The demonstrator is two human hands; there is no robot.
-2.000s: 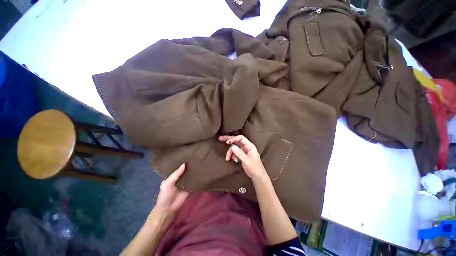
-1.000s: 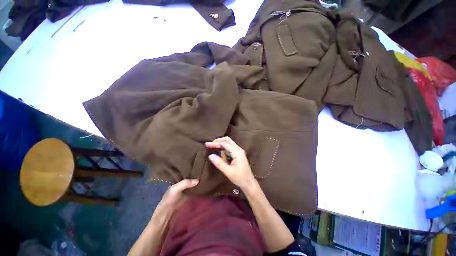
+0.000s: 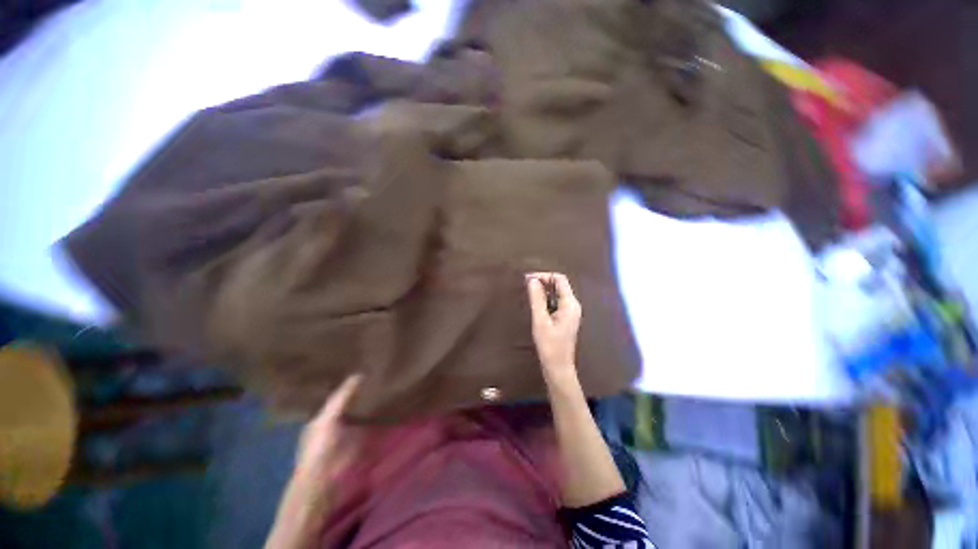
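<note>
The view is blurred. A brown coat [image 3: 515, 225] lies in folds over the near table edge and reaches my lap. My left hand [image 3: 322, 440] is at its near edge, thumb over the cloth; its other fingers are hidden or blurred. My right hand [image 3: 556, 322] is over the right part of the coat, fingers curled and tips together around a small dark tool [image 3: 552, 300], mostly hidden. I cannot tell if a thread is between the fingertips. A small shiny round thing [image 3: 490, 394] shows near the coat's lower edge.
More brown coats [image 3: 686, 139] lie beyond on the white table [image 3: 719, 311]. A round wooden stool [image 3: 34, 424] is at the left. Red bags [image 3: 847, 139] and blurred white and blue items [image 3: 890, 332] are at the right, with shelves below the table.
The view has turned, so the table and coats sit further left. My right hand has moved right across the coat, away from the folds. My left hand stays near the edge.
</note>
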